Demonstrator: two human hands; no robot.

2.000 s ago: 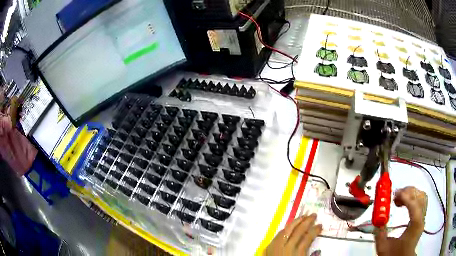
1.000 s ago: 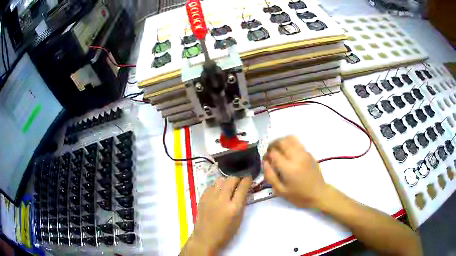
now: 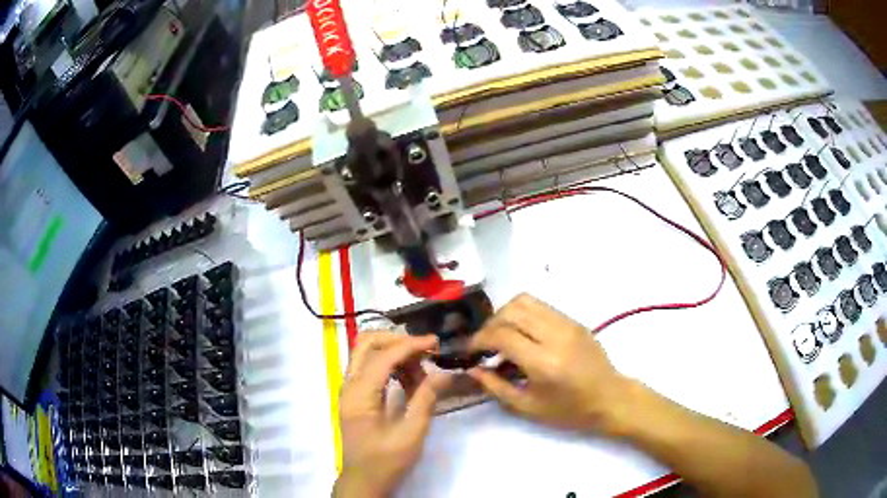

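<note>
The toggle clamp's thick red handle (image 3: 331,37) stands raised, its red pressing tip (image 3: 433,285) above the dark nest (image 3: 438,316). A small black unit (image 3: 457,354) is at the front of the nest, between my fingertips. My left hand (image 3: 381,404) pinches its left side with thumb and fingers. My right hand (image 3: 549,365) has its fingertips on its right side. The fingers hide part of the unit and the nest; details are blurred. The grey clamp frame (image 3: 428,190) stands behind.
A clear blister tray (image 3: 146,389) of black units lies left, by a monitor (image 3: 44,253) and black instrument case (image 3: 156,126). Stacked foam trays (image 3: 545,126) stand behind; another foam tray (image 3: 778,282) lies right. Red and black test leads (image 3: 715,248) loop across the table.
The clamp handle has gone from lowered to raised. My hands have come together at the nest, and the black unit now shows between them. The view has swung right.
</note>
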